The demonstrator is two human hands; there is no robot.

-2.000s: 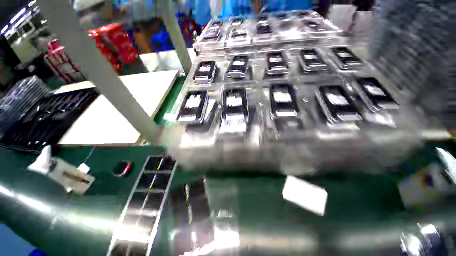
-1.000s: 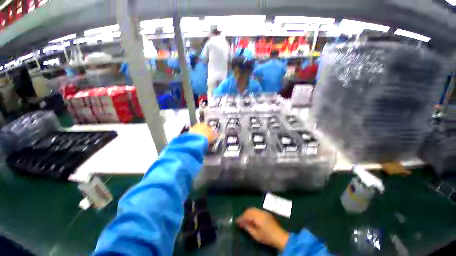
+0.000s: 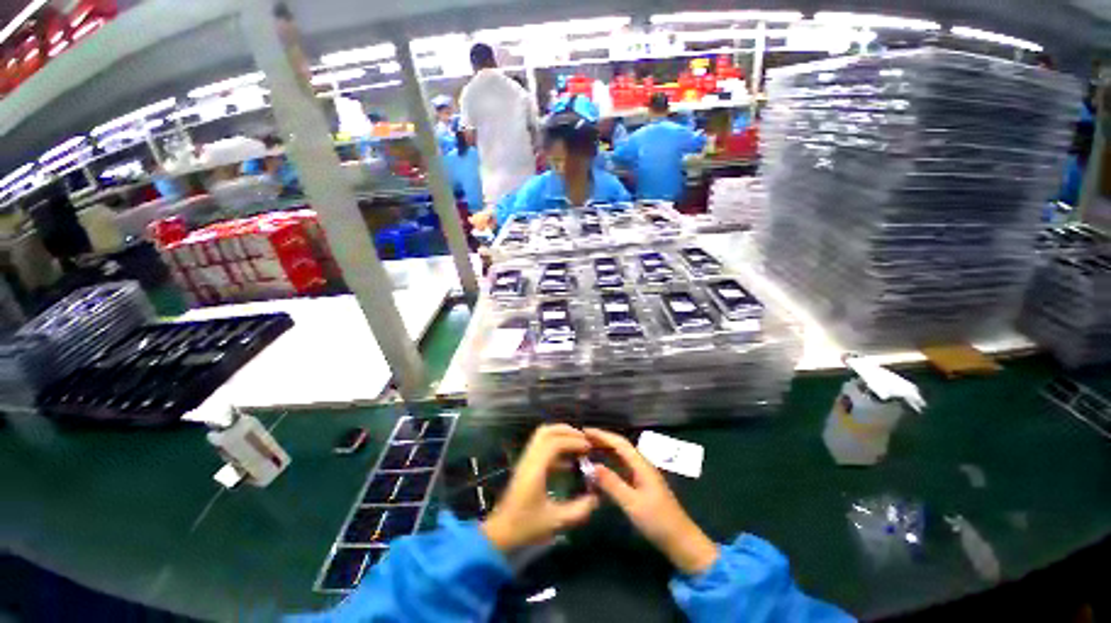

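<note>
My left hand (image 3: 542, 493) and my right hand (image 3: 640, 487) meet low in the middle, above the green mat. Their fingers close around a small dark thing with a shiny edge (image 3: 589, 469), which looks like a flip phone; the fingers hide most of it. A film sheet (image 3: 390, 499) with dark films lies left of my hands. More dark films (image 3: 478, 478) lie beside it, partly behind my left hand. A white scraper card (image 3: 670, 454) lies just beyond my right hand.
Stacked blister trays (image 3: 634, 383) with phones stand ahead; their near-left pocket shows no phone. Tall empty trays (image 3: 902, 207) stand right. Bottles stand right (image 3: 861, 420) and left (image 3: 250, 448). Clear scraps (image 3: 889, 523) lie at right. A person (image 3: 567, 177) faces me beyond.
My left hand has come back from the tray's left side to the middle, and my right hand has met it around the small dark thing. The near-left phone is gone from its pocket.
</note>
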